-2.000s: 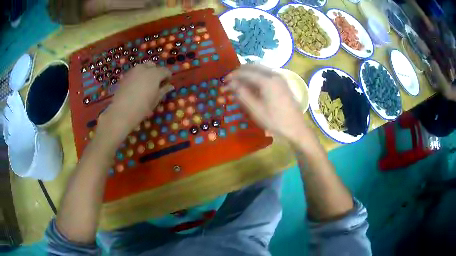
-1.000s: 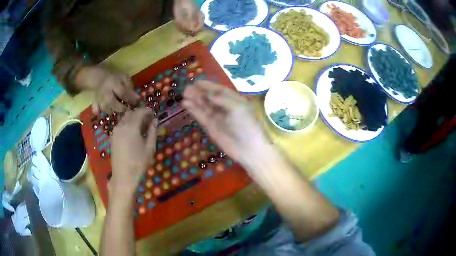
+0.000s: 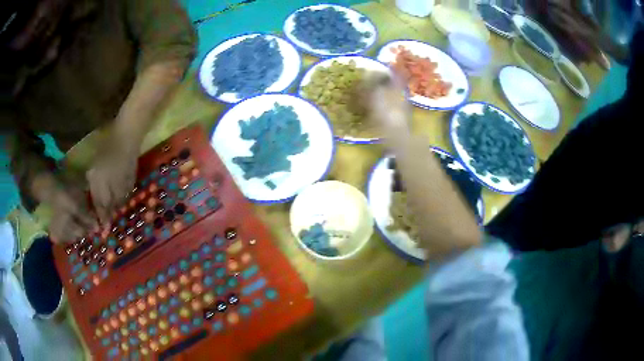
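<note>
The orange-red loading tray (image 3: 272, 282) lies at the lower left, with coloured round blanks and shiny dark domed pieces in its two keyboard-shaped patterns. My right hand (image 3: 385, 102) is blurred over the right side of the white plate of yellow blanks (image 3: 332, 84), beside the plate of orange blanks (image 3: 424, 74). Its fingertips are unclear, so I cannot tell whether it holds a blank. My left hand is out of the picture.
Across the table, another person's hands (image 3: 106, 187) touch the tray's upper pattern. Plates of blue-grey blanks (image 3: 247, 67) and teal blanks (image 3: 272, 141) stand behind the tray. A cream bowl (image 3: 349, 204) stands right of it. My forearm crosses the yellow-and-black plate (image 3: 381, 204).
My right hand has moved from above the tray to the yellow plate. My left hand has left the picture. The view has shifted right, and the other person's hands are now together on the tray.
</note>
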